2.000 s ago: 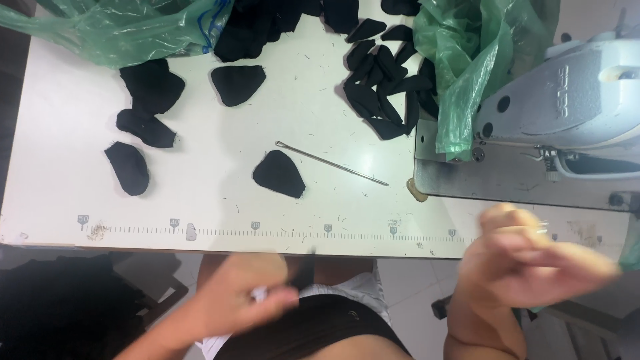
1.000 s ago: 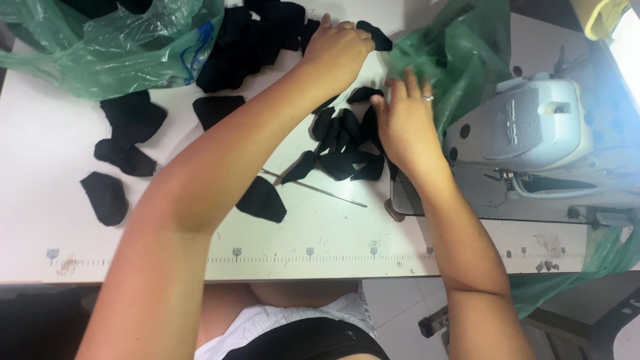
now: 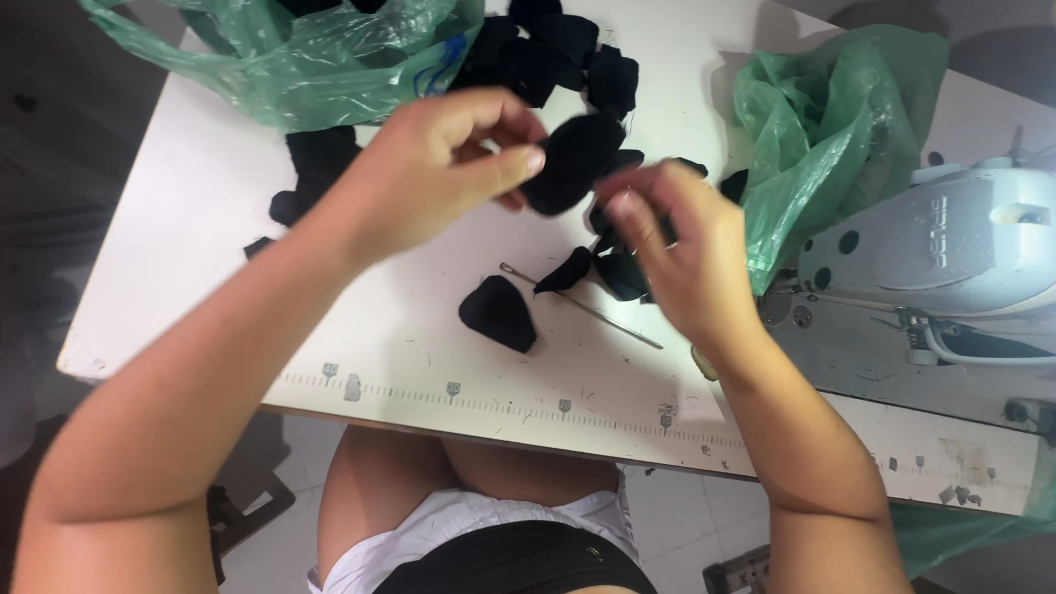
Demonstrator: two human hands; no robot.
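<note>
My left hand [image 3: 462, 161] grips the edge of a black fabric piece [image 3: 576, 163] between thumb and fingers, above the table. Close to its right side is my right hand [image 3: 681, 239], fingers bent; whether they hold a piece is unclear. Under and beside that hand lie several small black fabric pieces [image 3: 620, 276], partly hidden. A rounded black piece [image 3: 497, 313] lies flat below my hands, near a thin metal rod with an eye at one end [image 3: 615, 318]. More black pieces [image 3: 569, 49] are heaped at the top.
A green plastic bag [image 3: 330, 70] stands at the upper left, over part of the table [image 3: 396, 330] with its printed ruler edge. Another green bag [image 3: 825, 132] lies beside the sewing machine [image 3: 949, 239] on the right. Other black pieces [image 3: 318, 165] lie behind my left forearm.
Both hands have drawn back from the small pieces and the right-hand bag; my left hand now holds a black piece. The bag at the right sits farther from the small pieces.
</note>
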